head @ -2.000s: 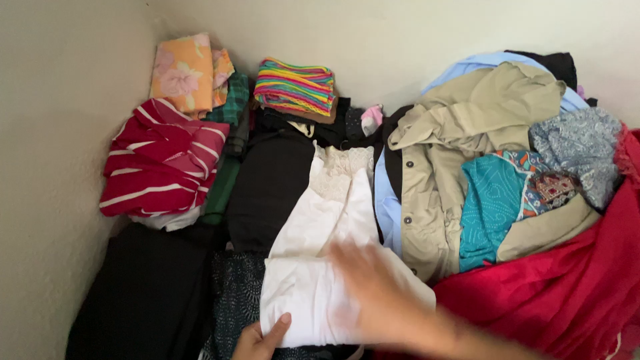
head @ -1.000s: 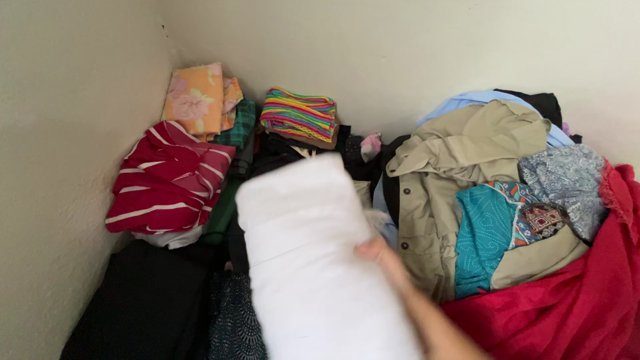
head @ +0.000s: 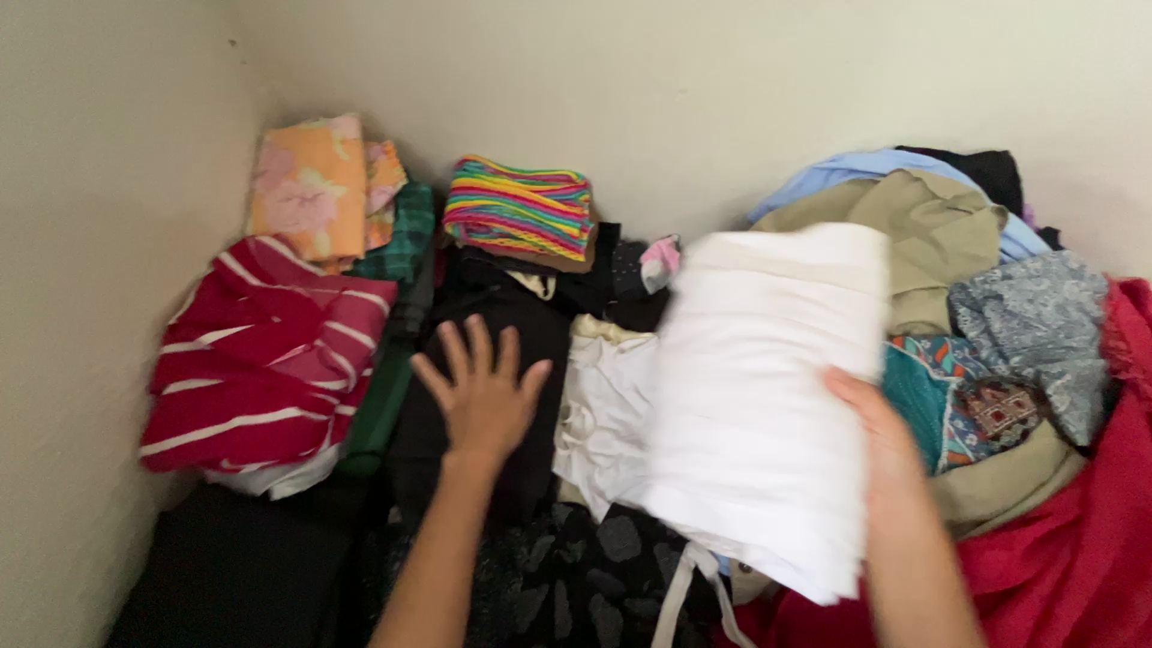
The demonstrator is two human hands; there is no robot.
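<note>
My right hand point(head: 877, 432) grips the right edge of a folded white cloth garment point(head: 765, 405), raised above the clothes; its fingers are partly hidden behind the cloth. My left hand point(head: 483, 396) is spread flat over a folded black garment point(head: 450, 495), apparently touching it, with nothing held. Between the black garment and the white bundle lies another white garment point(head: 605, 405) with a cream top edge. A white strap point(head: 679, 589) hangs below the bundle, over a black garment with grey patches point(head: 585, 571).
At left lie a red striped garment point(head: 270, 360), an orange floral cloth point(head: 306, 193) and black fabric point(head: 243, 567). Behind is a rainbow-striped cloth point(head: 517, 207). A loose heap holds a khaki shirt point(head: 927, 234), teal fabric point(head: 913, 405) and red cloth point(head: 1053, 540). Walls border the back and left.
The white garment, lying on the clothes two seconds ago, is now folded and lifted, and has moved right since one second ago. My left hand has come over the black garment.
</note>
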